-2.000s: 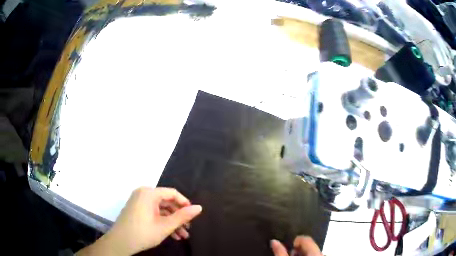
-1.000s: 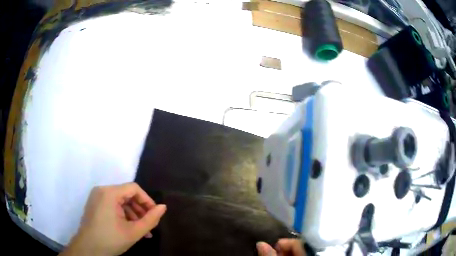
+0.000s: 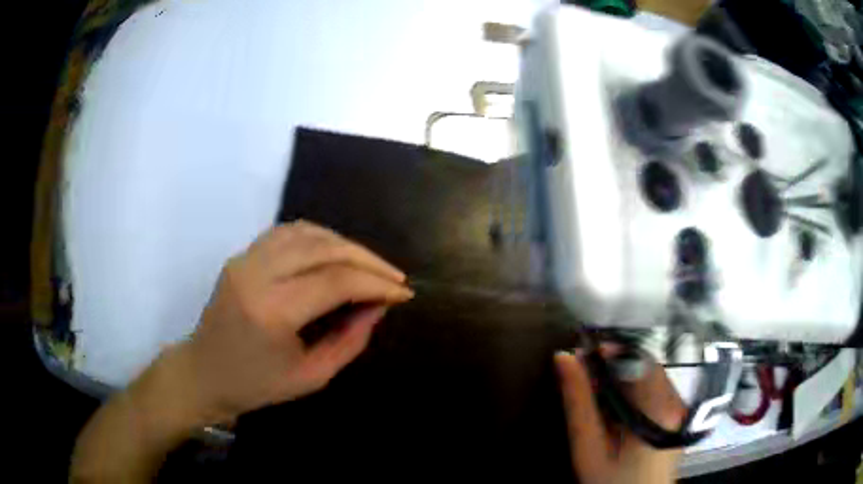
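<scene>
A dark garment panel (image 3: 369, 184) lies on the white table and runs under the sewing machine's head (image 3: 606, 180). A faint line crosses the panel. My left hand (image 3: 303, 317) is over the panel's left part, thumb and fingertips pinched together at that line; it seems to pinch the cloth there. My right hand (image 3: 620, 416) is at the machine's front, below the head, partly hidden by a dark curved machine part. Its fingers are blurred, and I cannot tell whether they hold cloth. The needle area is hidden by the head.
The white table (image 3: 180, 161) has a worn tan edge on the left. Red scissors handles (image 3: 752, 397) lie right of the machine's front. A green-tipped thread cone (image 3: 610, 6) is cut off at the top edge. Dark items stand at the upper right.
The view has shifted, and the machine head sits higher in the picture. My left hand has moved up and right over the panel to the line. My right hand has come further into view beside the machine's front.
</scene>
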